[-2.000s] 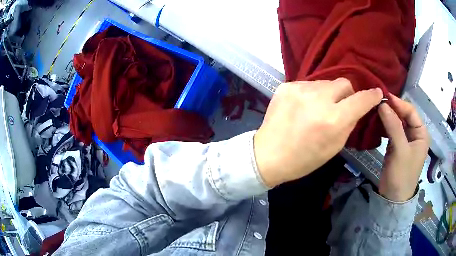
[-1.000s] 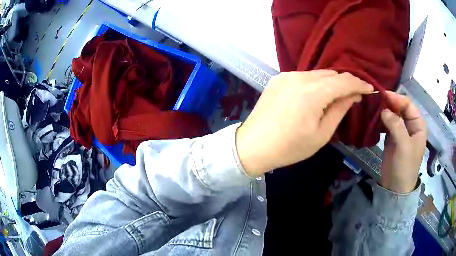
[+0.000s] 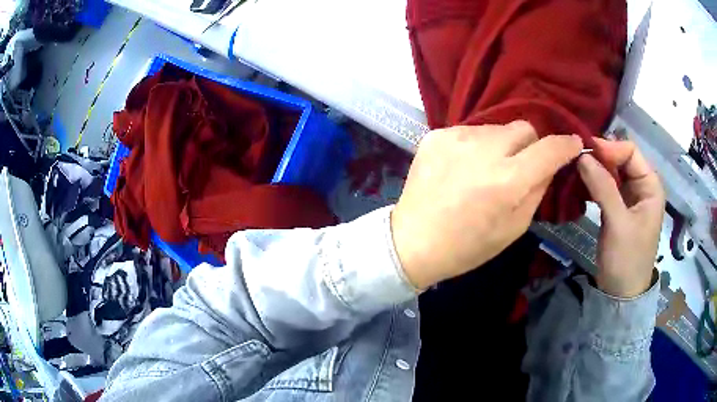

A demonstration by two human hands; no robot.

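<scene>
A dark-red garment piece [image 3: 527, 67] lies on the white table and hangs over its front edge. My left hand [image 3: 479, 196] pinches the garment's edge between thumb and index finger. My right hand [image 3: 629, 208] pinches the same edge just beside it, fingertips nearly touching the left ones. A tiny pale thin thing [image 3: 586, 151] shows between the fingertips; whether it is a needle, pin or thread end I cannot tell. The palms and curled fingers are partly hidden.
A blue plastic bin [image 3: 295, 149] heaped with red pieces [image 3: 169, 157] stands at the left. Black-and-white cloth [image 3: 118, 290] is piled farther left. A measuring strip [image 3: 393, 128] runs along the table edge. Green-handled scissors [image 3: 705, 330] lie at the right edge.
The view has shifted slightly, so the garment sits a little farther left. My left fingertips first drew back with the pale thin thing, and are now close to my right fingertips again.
</scene>
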